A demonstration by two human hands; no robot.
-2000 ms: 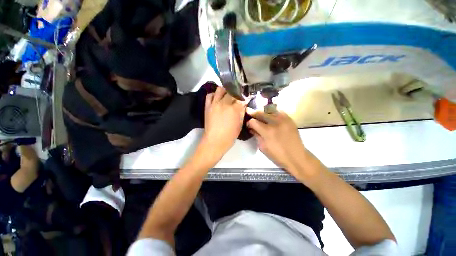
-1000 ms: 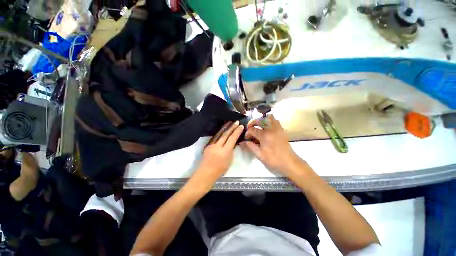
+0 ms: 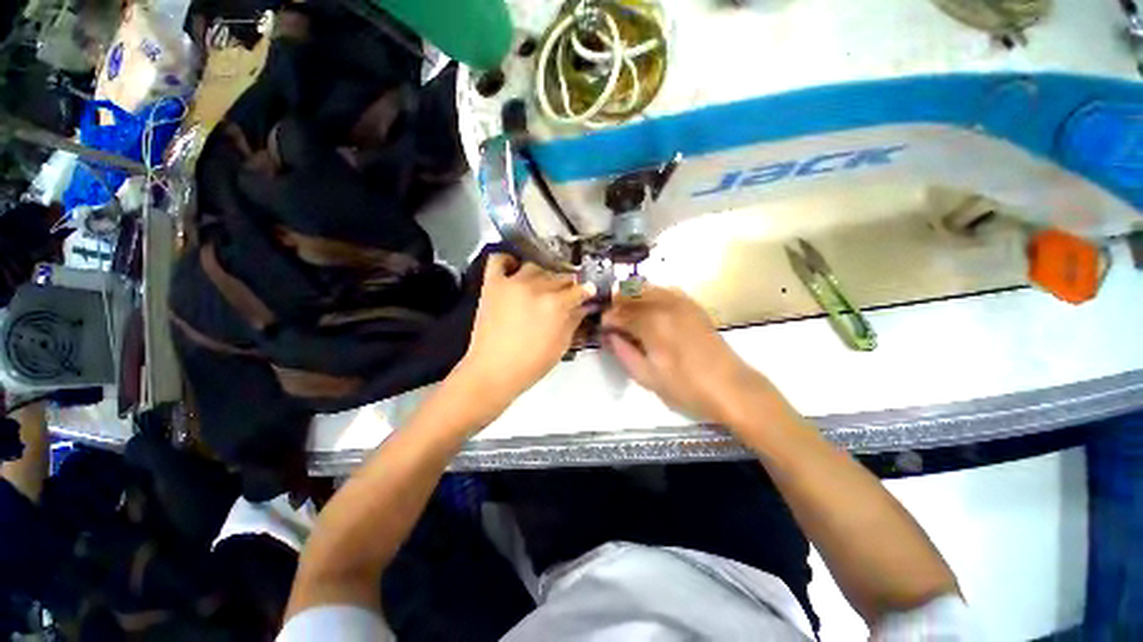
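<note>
The black garment with brown bands (image 3: 301, 263) lies heaped left of the needle, and one end of it runs to the presser foot (image 3: 602, 273). My left hand (image 3: 533, 320) grips the garment end just left of the foot, fingers bent. My right hand (image 3: 664, 345) pinches the small dark edge just right of and in front of the foot, fingertips close to my left ones. The edge between my hands is mostly hidden by the fingers. The white sewing machine (image 3: 802, 169) has a blue band and JACK lettering.
Green thread snips (image 3: 834, 297) and an orange item (image 3: 1065, 265) lie on the right of the bed. A cord coil (image 3: 602, 63) and a green cone (image 3: 458, 25) are behind the head. A measuring strip (image 3: 602, 447) runs along the front edge. Another person's arm (image 3: 28, 452) shows at far left.
My left hand has moved up from in front of the foot to beside it on the garment end. My right hand stays near the foot. The view has shifted a little.
</note>
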